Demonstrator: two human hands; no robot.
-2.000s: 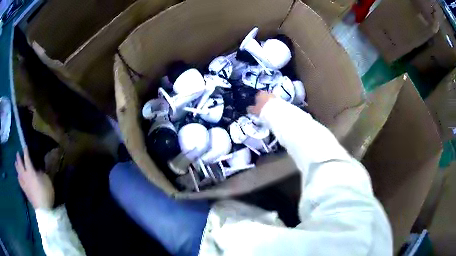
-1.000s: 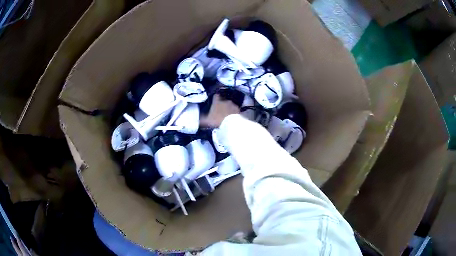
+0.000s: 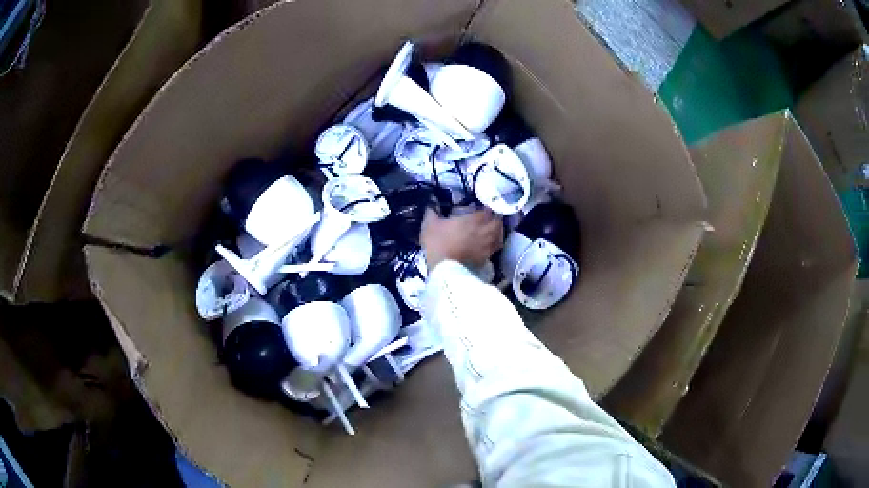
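A large brown carton (image 3: 400, 438) stands open in front of me, with several white security cameras (image 3: 317, 334) jumbled inside. Some show glossy black ball heads (image 3: 257, 358), others round white mounting bases (image 3: 499, 179) with thin black leads. My right hand (image 3: 462, 238) reaches down into the middle of the pile, among the black cables (image 3: 400, 224) and beside a white base. Its fingers are bent and partly hidden by the cameras, so what it touches or grips cannot be told. My left hand is out of the picture.
Another open carton (image 3: 762, 315) stands close on the right. More brown cardboard (image 3: 67, 124) is on the left. A green floor patch (image 3: 729, 81) and a pale grey surface (image 3: 638, 33) show at the upper right. A bit of blue trouser leg shows at the lower left.
My view has moved over the carton. My right hand stays within the pile and has shifted towards the white bases on the right. My left hand, earlier at the left edge, has left the picture.
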